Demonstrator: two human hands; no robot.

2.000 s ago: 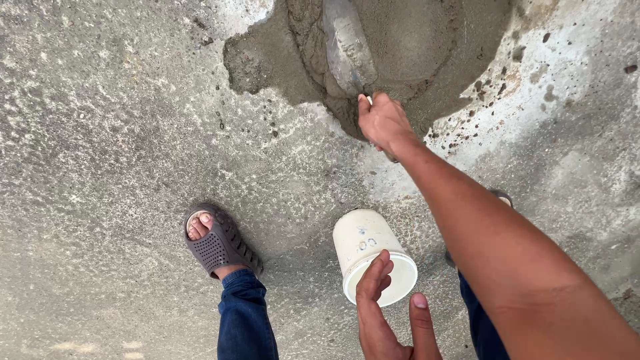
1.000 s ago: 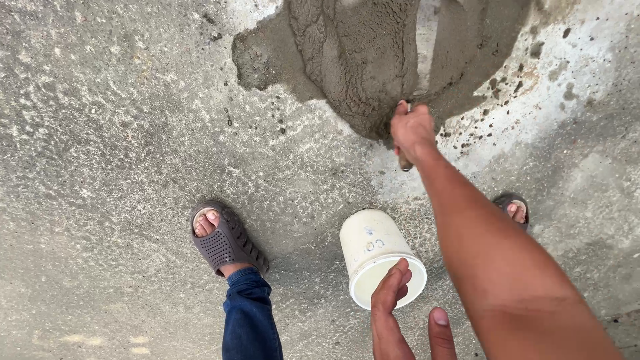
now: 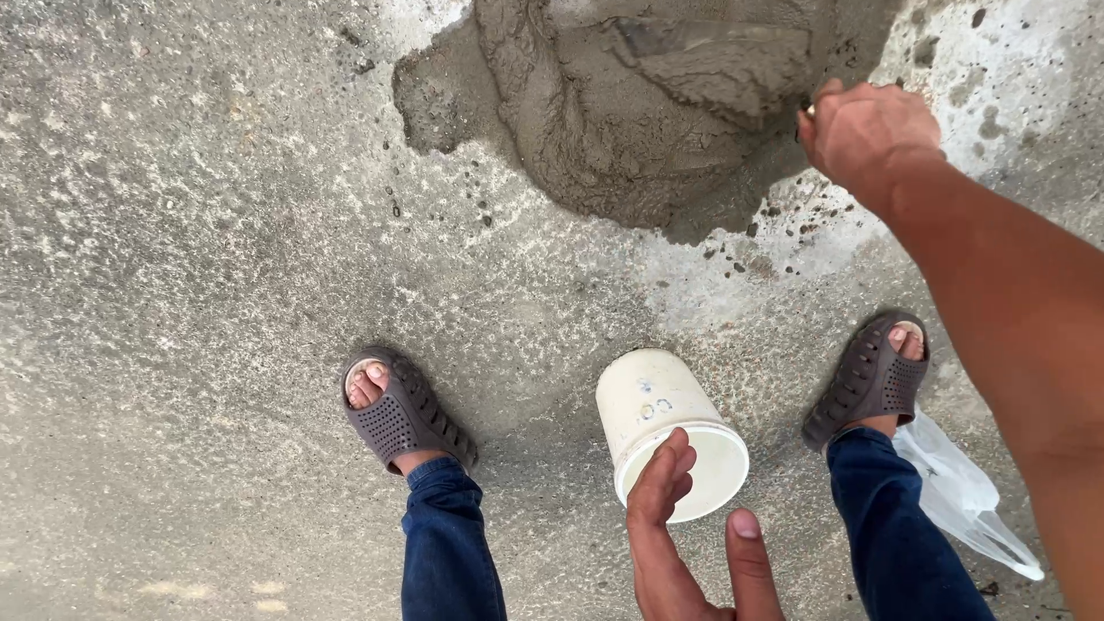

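Wet grey mortar lies spread on the concrete ground at the top of the view. My right hand is closed around the handle of a trowel, whose blade lies in the mortar, pointing left and partly covered by it. Nearer to me, my left hand is raised with fingers and thumb apart and nothing in it. Just beyond its fingertips is a white plastic bucket, its mouth turned toward me; no contents are visible in it.
My feet in dark perforated sandals stand on either side of the bucket. A translucent plastic bag lies beside my right leg. Mortar spatters dot the rough concrete near the patch.
My right hand has moved to the right with the trowel, and the blade has swung from pointing away from me to pointing left. My left hand stays open near the bucket.
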